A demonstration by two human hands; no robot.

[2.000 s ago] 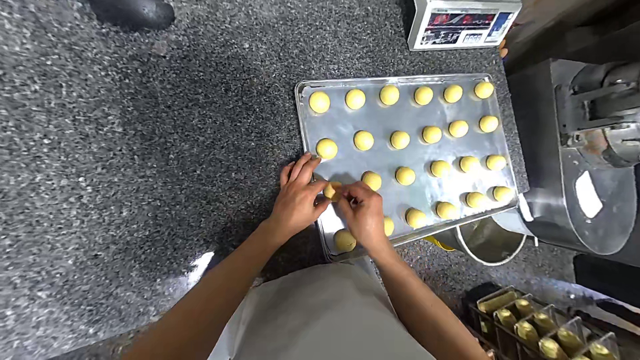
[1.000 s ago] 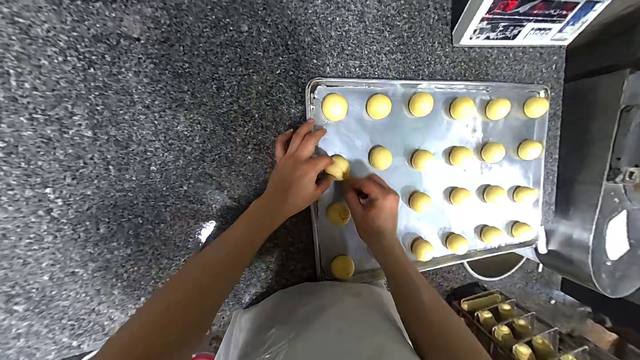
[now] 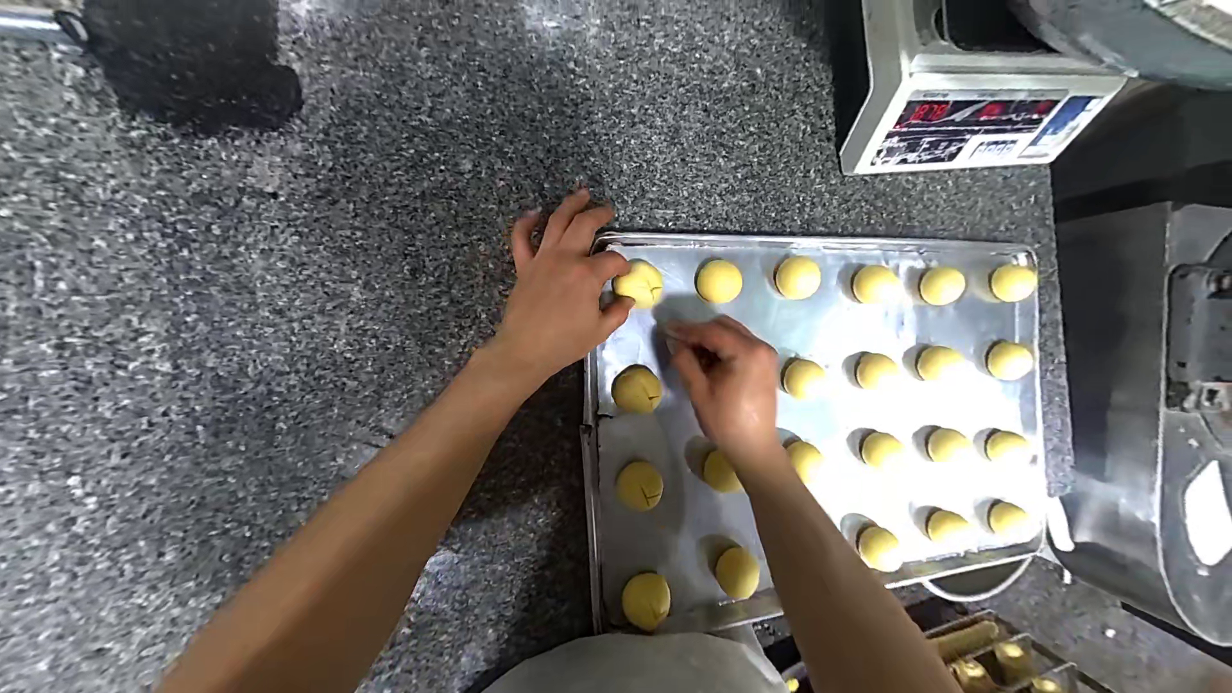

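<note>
A metal baking tray (image 3: 674,539) holds rows of round yellow dough balls. My left hand (image 3: 563,284) rests at the tray's upper left corner, thumb and index finger around the corner dough ball (image 3: 639,284), which bears crossed cuts on its right side. Just right of and below that ball, my right hand (image 3: 722,371) is curled with thumb and index finger pinched together; whether a small thin tool sits between them is too blurred to tell. Below in the left column, a second ball (image 3: 636,389) and a third ball (image 3: 639,485) also show cut marks.
A digital scale (image 3: 972,120) with a lit display stands beyond the tray on the speckled stone counter (image 3: 385,192). A dark object (image 3: 192,67) lies at the upper left. Metal machinery (image 3: 1116,385) is at the right, and divided containers (image 3: 1020,654) sit below the tray.
Both hands have moved up the left column of dough balls to the corner one. Cut marks now show on balls lower in that column. The view has shifted.
</note>
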